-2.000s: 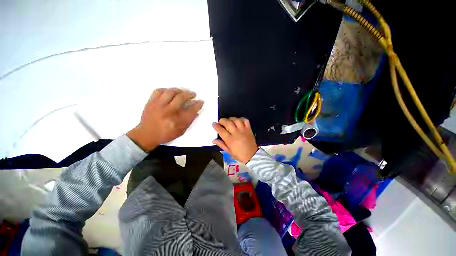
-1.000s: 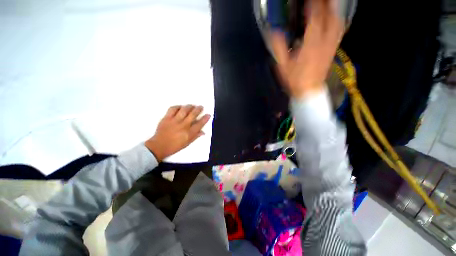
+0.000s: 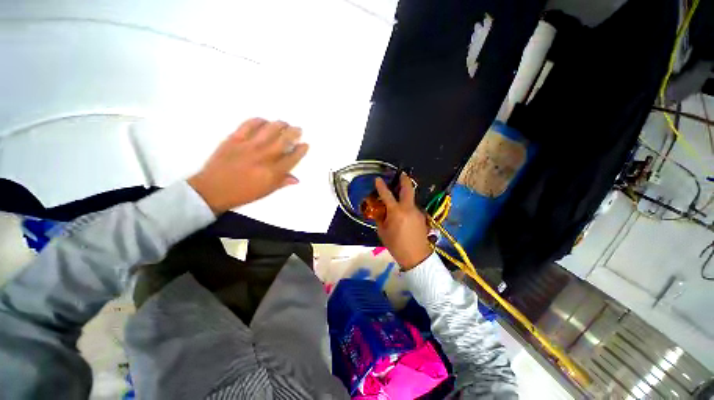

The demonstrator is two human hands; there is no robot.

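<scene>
A large white fabric panel [image 3: 196, 86] lies on the black pressing cloth [image 3: 423, 101], with thin grey lines across it. My left hand [image 3: 254, 162] is over the panel near its front edge, palm down, holding nothing. The steam iron [image 3: 362, 181], with metal rim, blue body and orange-brown handle, is at the panel's right front edge. My right hand [image 3: 403, 226] is closed around the iron's handle. The yellow hose and cord [image 3: 509, 306] trail from behind the iron to the lower right.
A blue rest pad with a worn tan top [image 3: 495, 164] is right of the iron. Green and yellow snips [image 3: 441, 207] lie partly hidden beside my right hand. A white scrap [image 3: 478, 45] lies on the black cloth. Below are a blue crate [image 3: 364, 316] and pink fabric [image 3: 407, 371].
My right hand reached up to the iron at the far right, took its handle and brought it down to the panel's edge. My left hand stays over the panel. The view has shifted right.
</scene>
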